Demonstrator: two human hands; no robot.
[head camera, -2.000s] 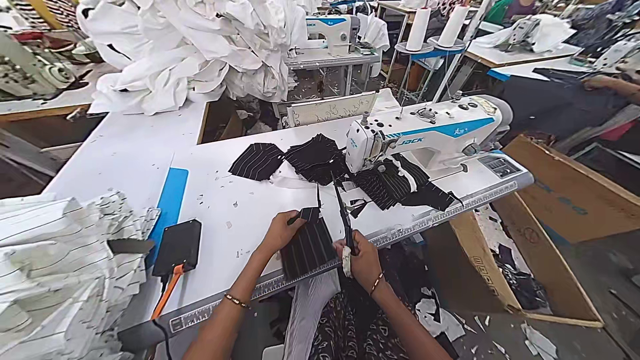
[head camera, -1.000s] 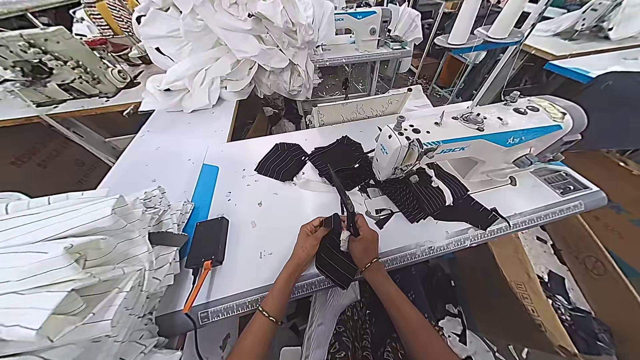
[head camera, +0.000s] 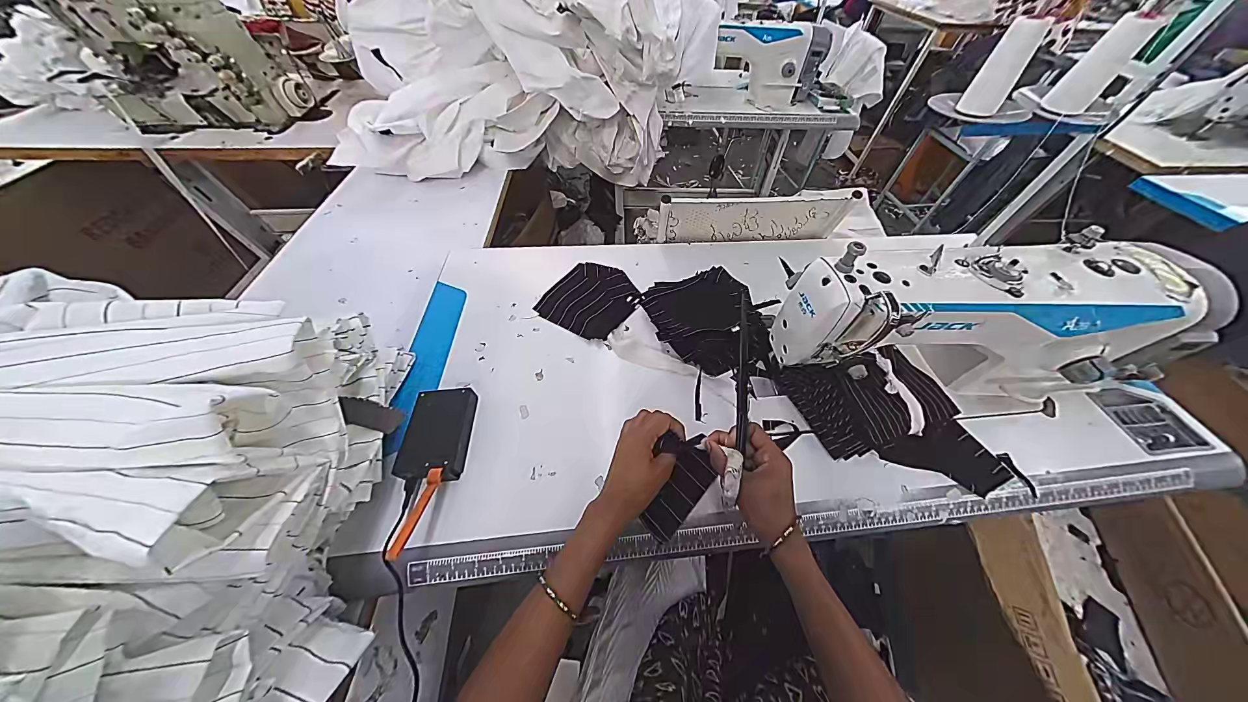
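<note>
My left hand (head camera: 641, 466) grips a black pinstriped fabric piece (head camera: 681, 492) near the table's front edge. My right hand (head camera: 763, 480) is closed around the cloth-wrapped handle of dark scissors (head camera: 743, 375), whose blades point away from me; its fingertips are beside the top of the piece. Behind the hands lie more black striped pieces (head camera: 588, 300) and a darker stack (head camera: 710, 317), with white material between them. Further black striped pieces (head camera: 853, 400) lie under and in front of the Jack sewing machine (head camera: 994, 317), to the right of my hands.
A black box (head camera: 436, 434) with an orange connector and cable sits left of my hands. White striped fabric (head camera: 146, 439) is heaped at the far left, and white cloth (head camera: 546, 78) behind. A ruler strip (head camera: 624, 548) runs along the front edge. Cardboard (head camera: 1033, 604) stands below right.
The scissors' blades, angled over the table a second ago, now point nearly straight away. The black piece was spread flat near the edge two seconds ago and is now bunched in my left hand. The view has shifted.
</note>
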